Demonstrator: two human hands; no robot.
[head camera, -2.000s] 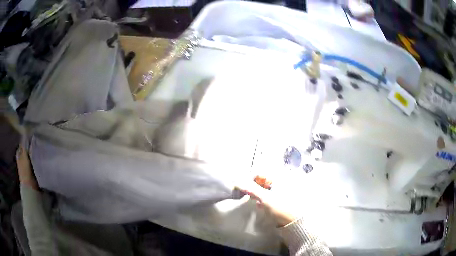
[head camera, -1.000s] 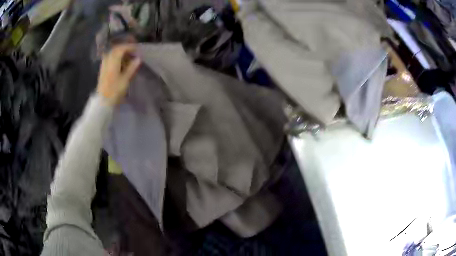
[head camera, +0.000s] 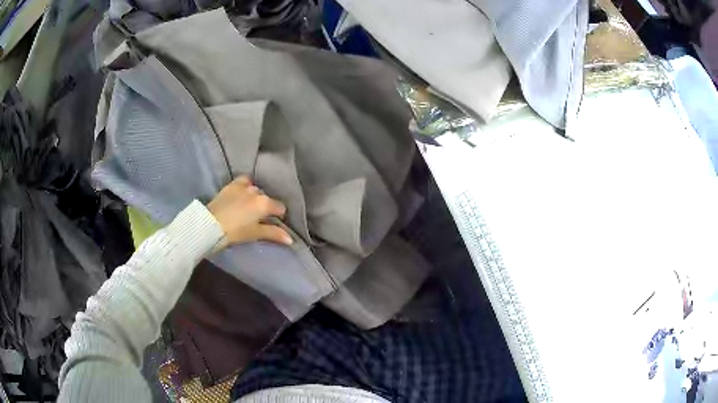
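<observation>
Taupe garment panels (head camera: 315, 118) lie heaped at the left of the table, with folded flaps and dark seam edges. A pale grey mesh-like lining (head camera: 161, 134) lies along their left side and continues below my hand. My left hand (head camera: 250, 214) is bare and closes on the cloth where lining and taupe panel meet; its fingertips are partly hidden in the folds. My right hand is out of the picture.
A second taupe panel with pale lining (head camera: 441, 47) hangs over the table's far left corner. The white table (head camera: 567, 236) is glaring, with a ruler-like strip along its edge. Dark cloth (head camera: 47, 252) is piled far left. A dark checked garment (head camera: 394, 362) covers my lap.
My left hand has moved down and right from the heap's upper left corner to its middle. The lining now lies spread over the heap's left side. The right hand, visible earlier, is out of view.
</observation>
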